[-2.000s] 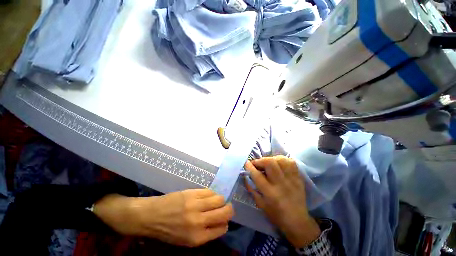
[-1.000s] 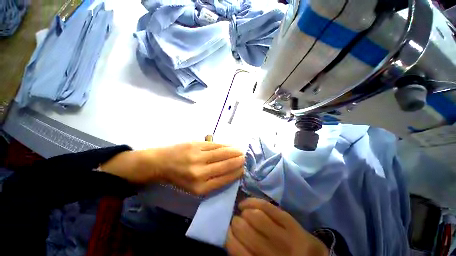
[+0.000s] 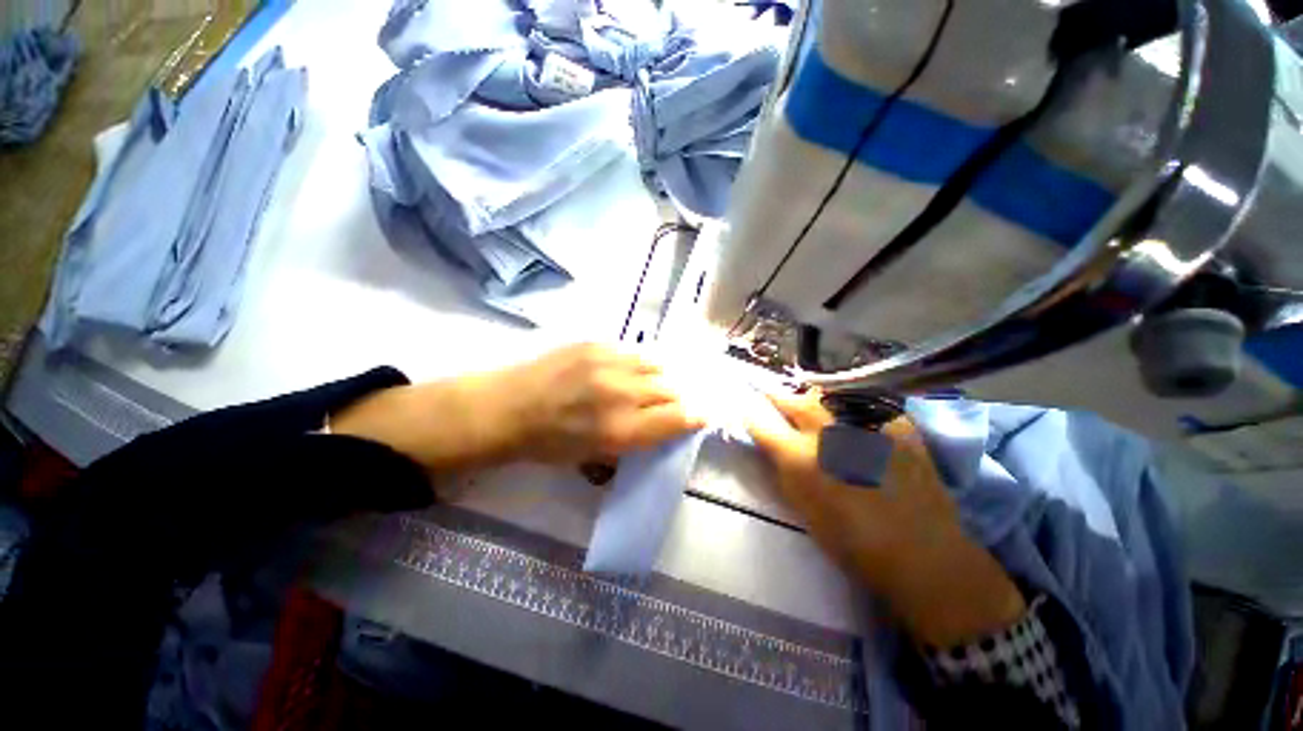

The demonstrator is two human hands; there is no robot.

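Note:
The light blue cuff strip (image 3: pixel 642 507) lies on the white machine bed, its free end towards the table edge. My left hand (image 3: pixel 579 410) presses on the strip's left side near the needle area, fingers together. My right hand (image 3: pixel 843 479) is at the cloth right of the strip, fingertips by the presser foot area, partly hidden behind the ribbed knob (image 3: pixel 857 446). The light blue garment piece (image 3: pixel 1065 500) drapes to the right of my right hand. Glare and the machine head (image 3: pixel 972 157) hide the needle and the gathered edge.
A stack of flat blue strips (image 3: pixel 179 236) lies at the left. A tied blue bundle (image 3: pixel 515 136) with a white label is behind the needle. The ruler strip (image 3: pixel 629 611) runs along the front edge. Brown board (image 3: pixel 57 186) is at far left.
Both hands and the strip have moved forward to the needle area. My right hand has gone from below the strip to beside the foot. The view has shifted closer to the machine head.

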